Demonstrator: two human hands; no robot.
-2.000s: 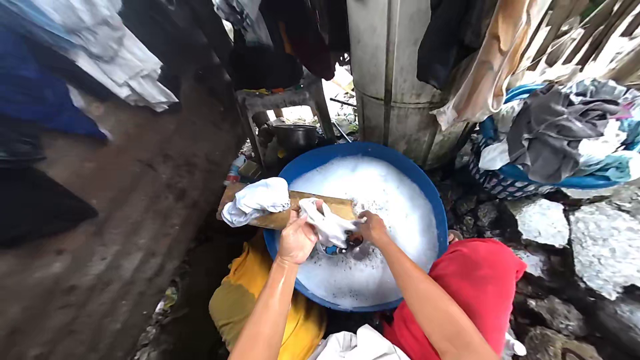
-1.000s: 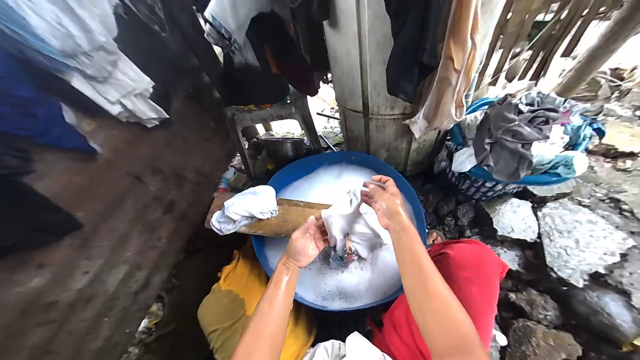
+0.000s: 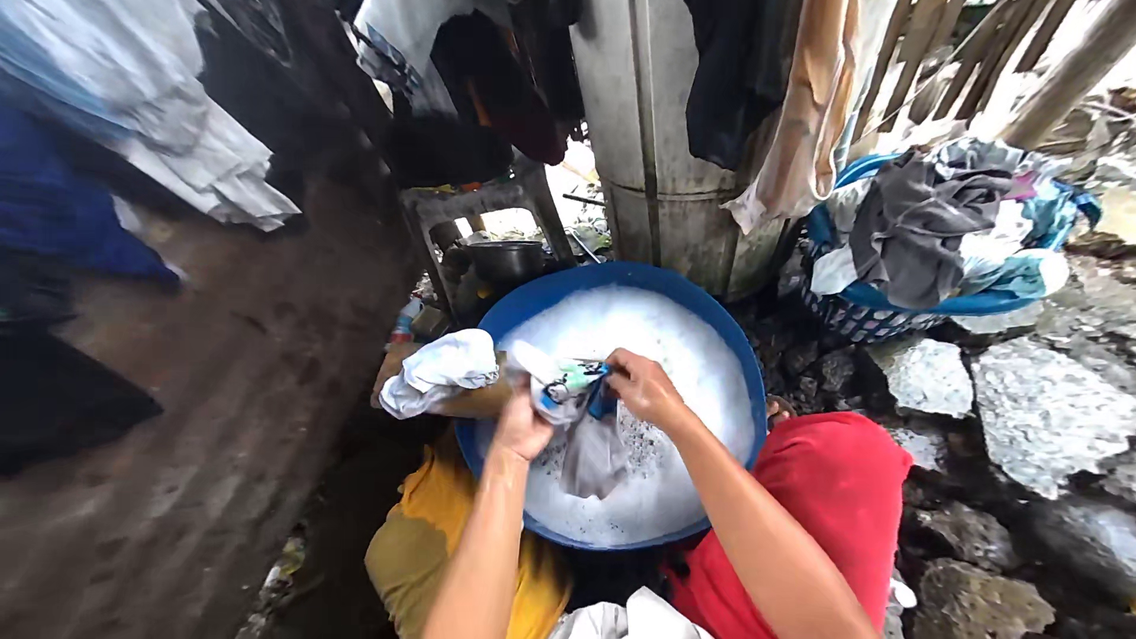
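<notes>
A blue plastic basin (image 3: 761, 390) of sudsy water stands between my knees. My left hand (image 3: 524, 424) grips a wet white garment with a coloured print (image 3: 572, 380) by its left side. With bent fingers my right hand (image 3: 643, 386) pinches a blue part of the same garment. A greyish part of the cloth hangs below into the foam. On a wooden board (image 3: 479, 401) that reaches over the basin's left rim lies a bunched white cloth (image 3: 448, 366), left of my left hand and apart from it.
A blue laundry basket (image 3: 967, 306) heaped with clothes stands at the right, beside broken concrete slabs (image 3: 1056, 413) and rocks. A dark pot (image 3: 508, 259) sits near a plastic chair (image 3: 470, 202) behind the basin. Clothes hang overhead, and a corrugated metal sheet (image 3: 222, 399) runs along the left.
A printed, blue-edged part of the garment now shows between my hands, where plain pale cloth was spread a second ago. My right hand has moved lower. The white cloth on the board stays put.
</notes>
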